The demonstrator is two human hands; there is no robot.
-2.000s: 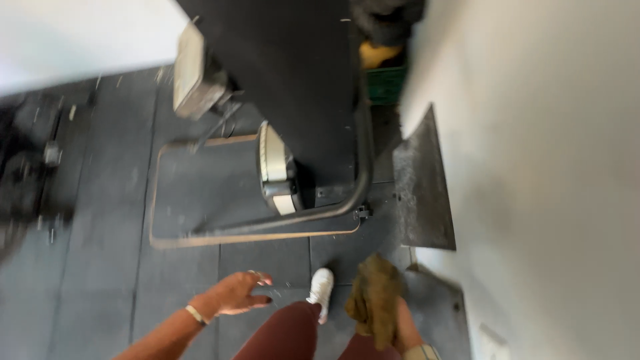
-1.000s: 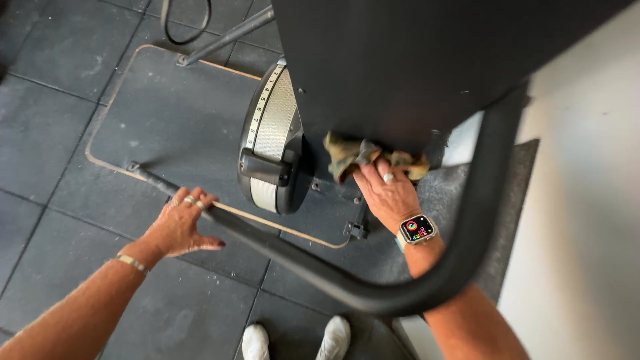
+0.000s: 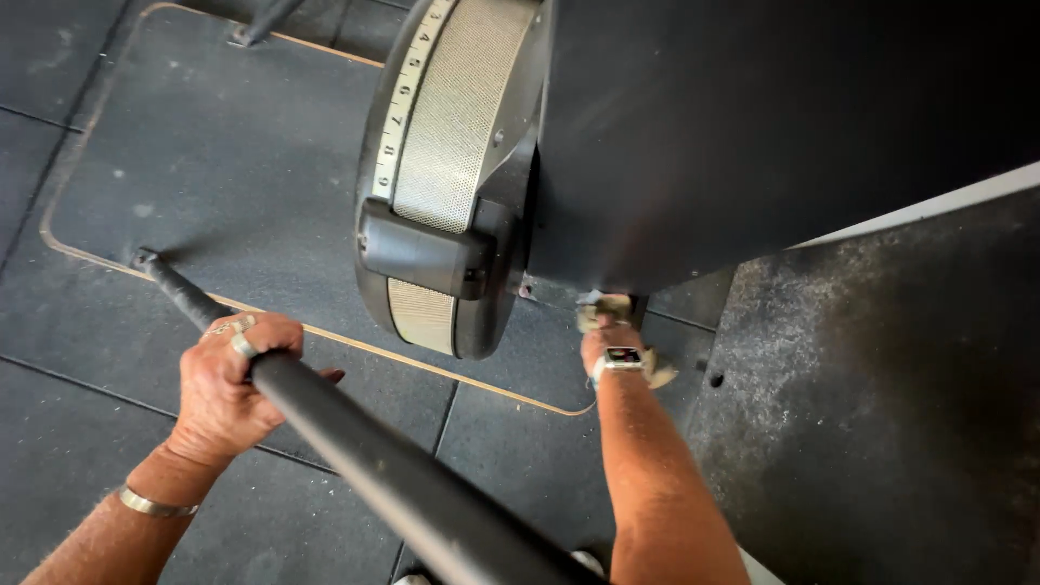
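Observation:
My left hand (image 3: 236, 386) is wrapped around a black metal tube (image 3: 382, 463) that runs from the base board up toward the lower right. My right hand (image 3: 609, 337), with a watch on its wrist, grips a tan and olive cloth (image 3: 608, 310) low at the foot of a large black upright panel (image 3: 682, 138). Part of the cloth hangs out beside the wrist. Left of the panel is a round flywheel housing (image 3: 439, 162) with perforated metal mesh, a numbered scale and a black damper lever (image 3: 422, 252). The fingertips of my right hand are hidden by the cloth.
The machine stands on a dark board (image 3: 236, 162) with a wooden edge, over black rubber floor tiles (image 3: 89, 455). A scuffed black panel (image 3: 877, 366) is at the right. A second tube (image 3: 272, 20) meets the board at the top. The tips of white shoes show below.
My right hand has moved the cloth from the panel's face down to its foot. My left hand, resting on the tube before, now wraps around it. The view is closer.

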